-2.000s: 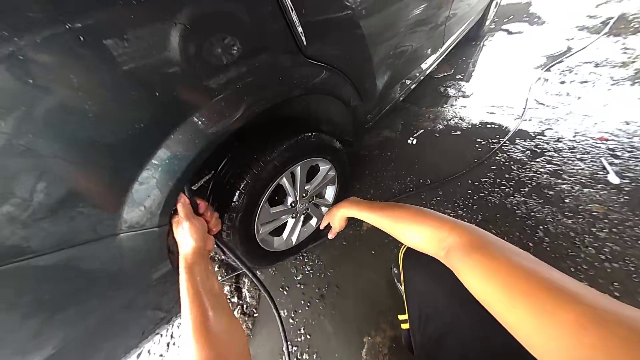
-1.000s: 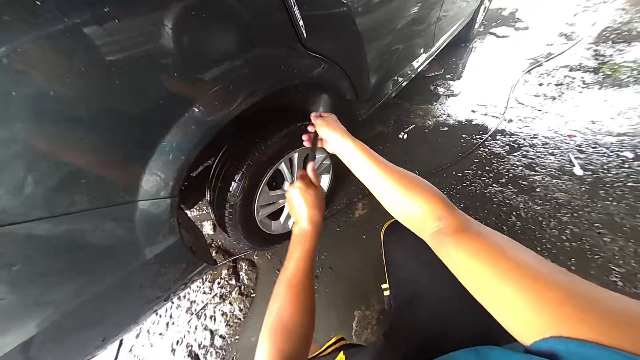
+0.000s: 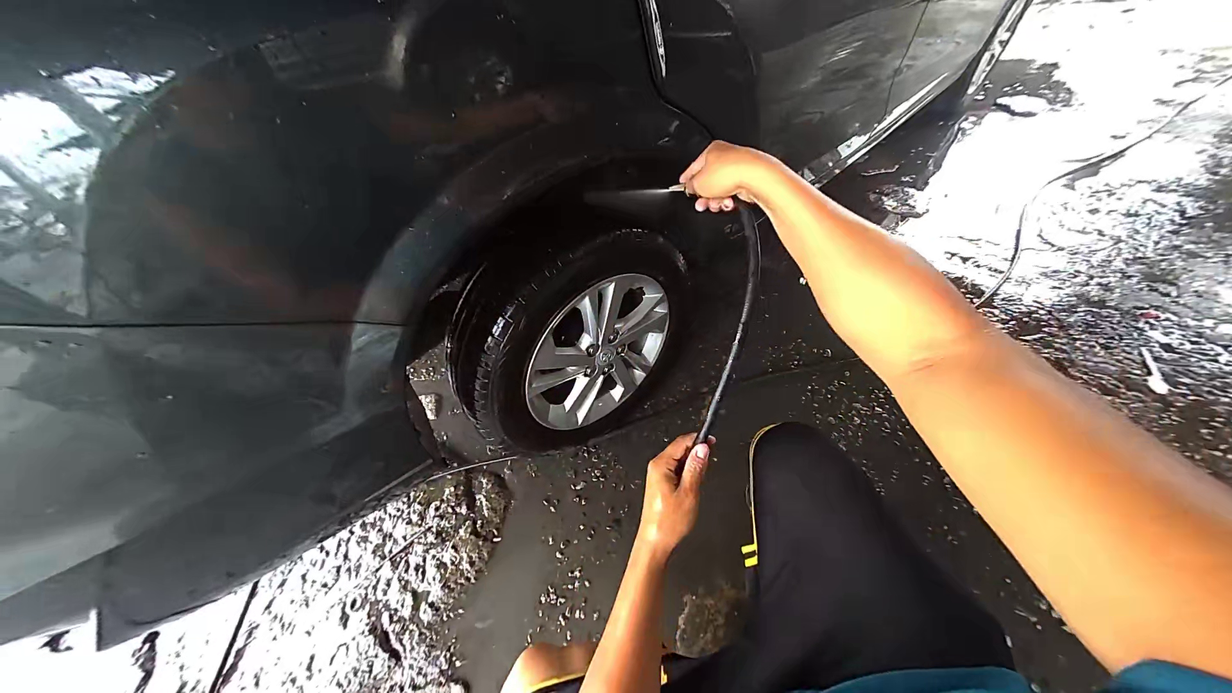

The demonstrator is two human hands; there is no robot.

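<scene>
My right hand is closed around a spray nozzle at the edge of the wheel arch. A thin jet of water runs left from its tip into the dark arch. From that hand a black hose curves down to my left hand, which grips it below and right of the wheel. The car wheel has a silver multi-spoke alloy rim and a black tire. My fingers hide most of the nozzle.
The dark, wet car body fills the upper left. My bent knee in black trousers is at the lower middle. Wet ground with gravel lies under the wheel. Another length of hose trails across the ground at right.
Two seconds ago both hands were apart, the left at the arch's left side and the right at the rim. One second ago they were close together before the wheel; the left is now lower.
</scene>
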